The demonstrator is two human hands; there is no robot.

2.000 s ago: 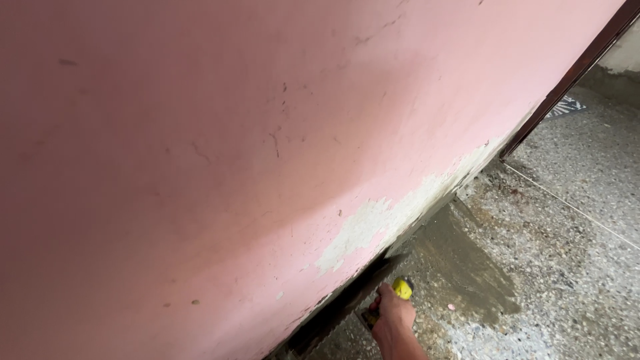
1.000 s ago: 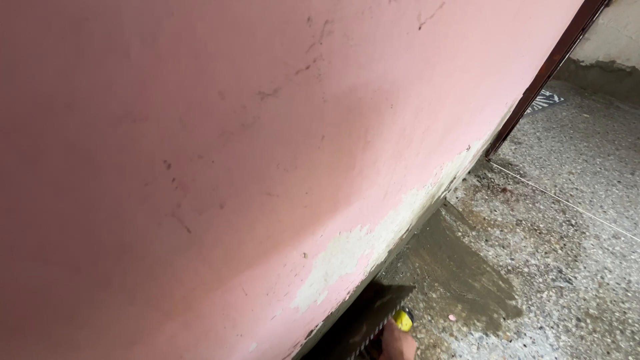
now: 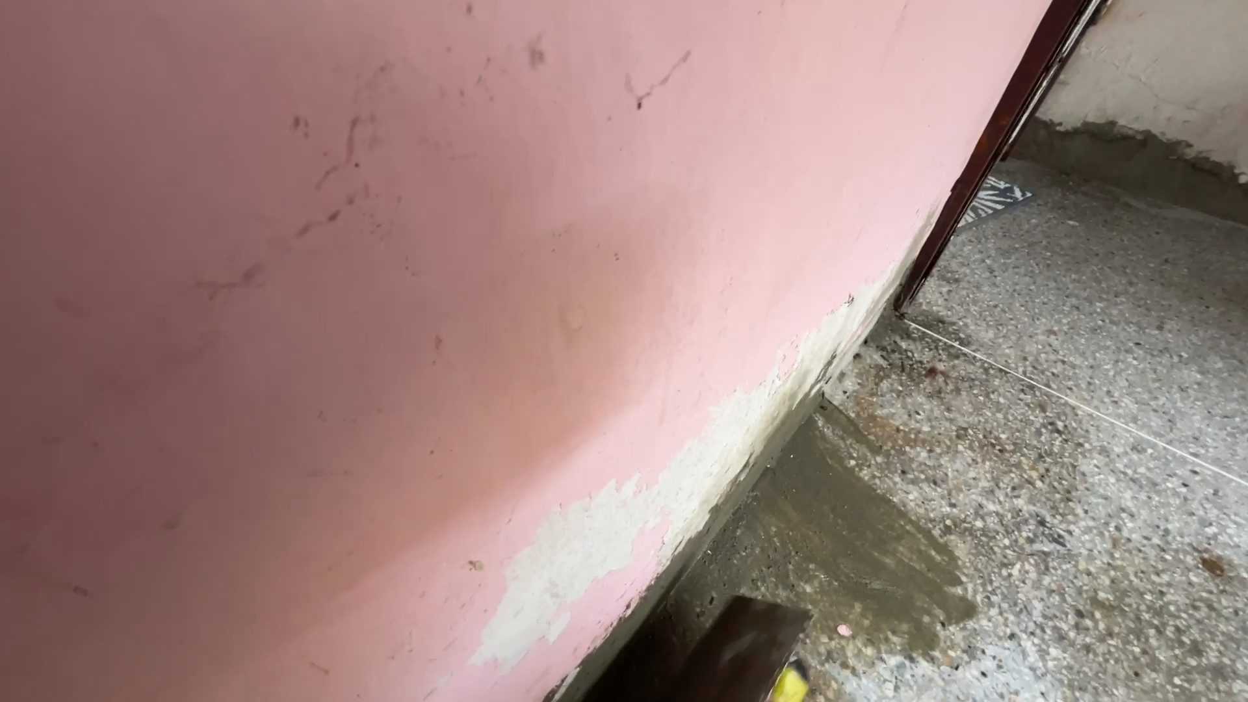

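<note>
Neither of my hands is in view. At the bottom edge shows the dark, flat metal blade of a trowel [image 3: 749, 639], close to the foot of the pink wall [image 3: 468, 370]. Part of its yellow and black handle [image 3: 790, 685] shows beside the blade; the rest is cut off by the frame. A smear of wet grey mortar [image 3: 848, 536] lies on the speckled floor, reaching up to the wall's base. Low on the wall the paint has peeled, baring a whitish patch [image 3: 570, 556].
A dark brown door frame [image 3: 960, 210] meets the floor at the wall's far end. A thin pale line [image 3: 1063, 395] crosses the terrazzo floor [image 3: 1150, 546] from there. Beyond the frame are a patterned mat [image 3: 996, 200] and another wall [image 3: 1160, 73] with a grey lower band.
The hand on the yellow-handled trowel, seen in both earlier frames, has dropped out at the bottom edge. The view has shifted somewhat along the wall.
</note>
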